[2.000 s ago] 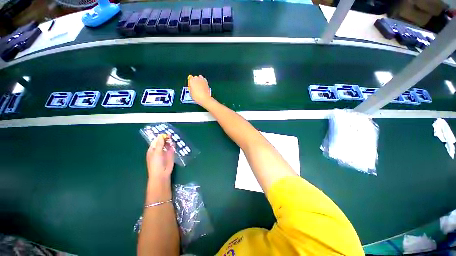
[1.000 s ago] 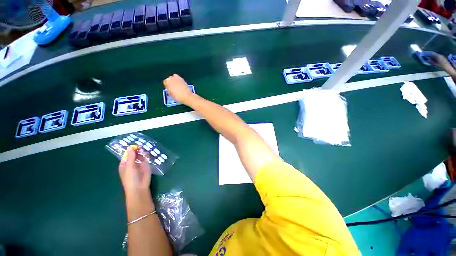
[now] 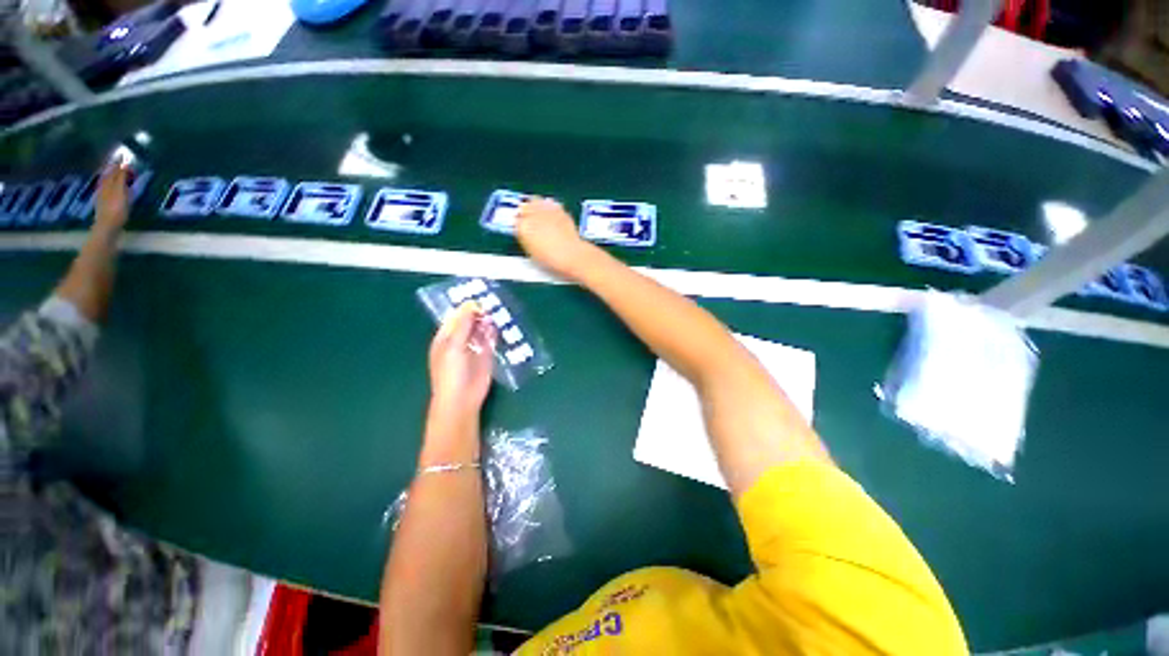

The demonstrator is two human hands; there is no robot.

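My left hand (image 3: 463,355) grips a clear sheet (image 3: 523,368) with rows of small white pieces, held over the green surface on the near side of the white line. My right hand (image 3: 546,233) is on the far side of the line, at the right edge of a flat blue-and-white panel (image 3: 504,210) and partly over it. Whether its fingers hold a small piece is hidden. Another panel (image 3: 619,223) lies just right of that hand. More panels (image 3: 408,210) lie in a row to the left.
Crumpled clear film (image 3: 519,493) lies beside my left forearm. A white paper (image 3: 676,429) lies under my right forearm. A packed clear bag (image 3: 964,381) is at right by a metal post (image 3: 1100,244). Another person's hand (image 3: 113,196) reaches panels at far left. Dark parts (image 3: 526,26) stand at the back.
The view has shifted. My right hand is now at a panel with another panel uncovered to its right. A person's arm has come in at left. My left hand still holds the sheet.
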